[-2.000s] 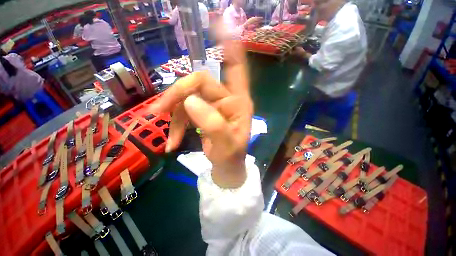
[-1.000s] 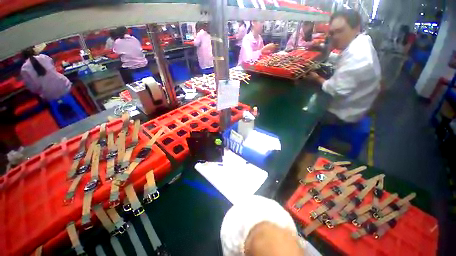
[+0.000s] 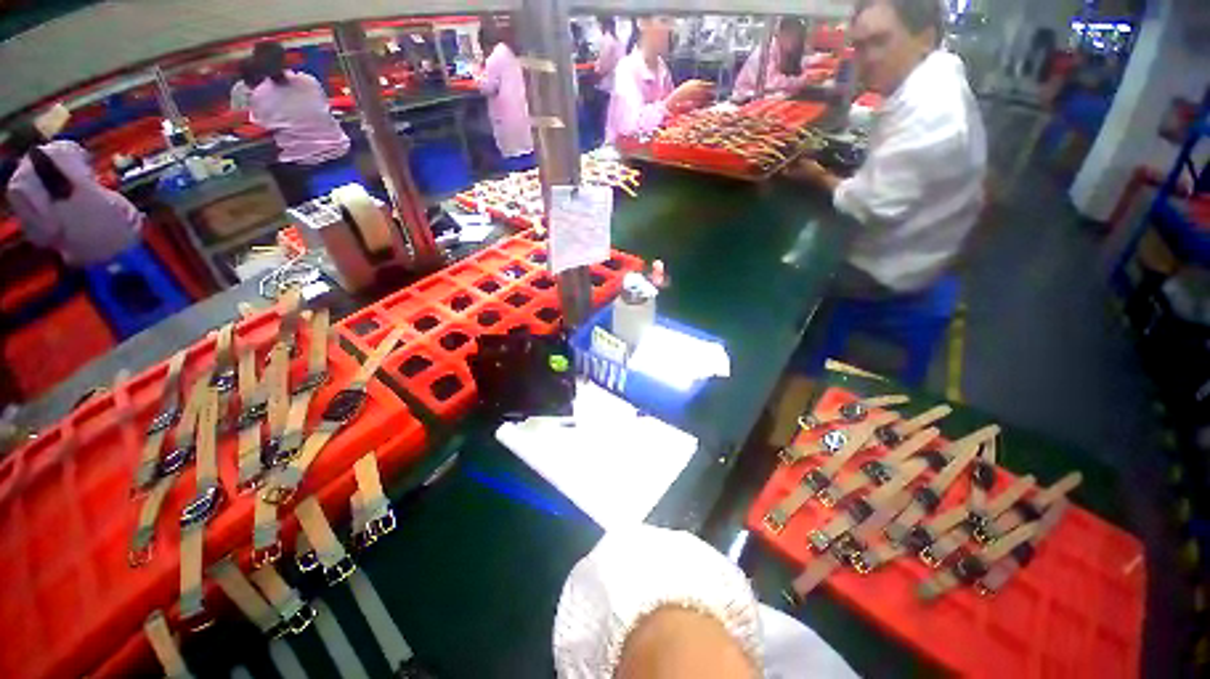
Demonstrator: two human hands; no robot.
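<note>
My right hand (image 3: 687, 647) is cut off by the bottom edge; only the wrist or base of the hand shows inside a white cuff, and the fingers are hidden. My left hand is not in view. Nearest on the left, a red compartment tray (image 3: 67, 497) bears several wristwatches (image 3: 202, 503) with beige and grey straps. Several buckle halves (image 3: 376, 520) hang over its edge. Long grey strap halves lie on the dark bench below. At the right, another red tray (image 3: 1062, 623) holds more strapped watches (image 3: 925, 499).
White paper sheets (image 3: 604, 451) lie mid-bench, beside a blue bin (image 3: 650, 378) with a bottle (image 3: 634, 308). A black object (image 3: 518, 378) sits by a metal post (image 3: 564, 159). Another red tray (image 3: 385, 325) and a tape dispenser (image 3: 352, 236) are behind. A person in white (image 3: 922, 179) sits beyond.
My right hand, raised with bent fingers two seconds ago, has dropped to the bottom edge. Since one second ago the view has shifted slightly. The watches and trays look unchanged.
</note>
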